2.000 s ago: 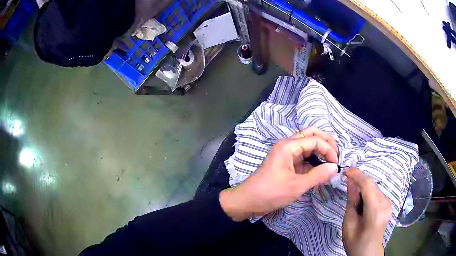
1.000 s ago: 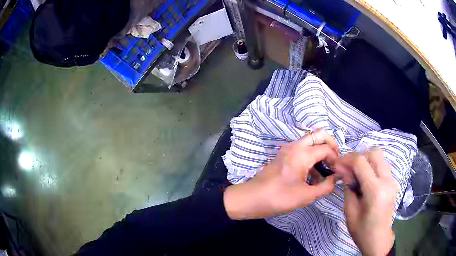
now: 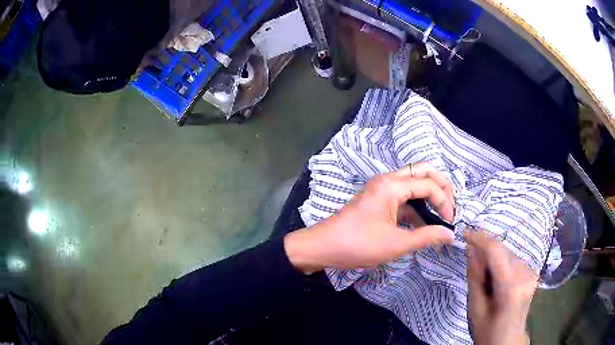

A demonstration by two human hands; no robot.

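Note:
A striped garment (image 3: 431,141) in white with dark blue-grey stripes lies heaped over my lap. My left hand (image 3: 377,222) pinches a short black strip (image 3: 430,214) between thumb and fingers, over the garment. My right hand (image 3: 499,283) is just right of it, blurred, with its fingers bent. Something dark shows in the right palm; it may be thread snips. I cannot make out a needle or thread. The right fingertips are a little apart from the left ones.
A white-topped table (image 3: 573,40) with dark-handled scissors (image 3: 600,25) is at the upper right. A blue plastic crate (image 3: 165,94) and dark cloth (image 3: 101,47) are at the upper left. A mesh bin (image 3: 572,236) stands at the right, beside the garment.
My right hand came up against my left fingertips, then moved back down and right. The black strip shows longer now in my left hand. The view has shifted slightly.

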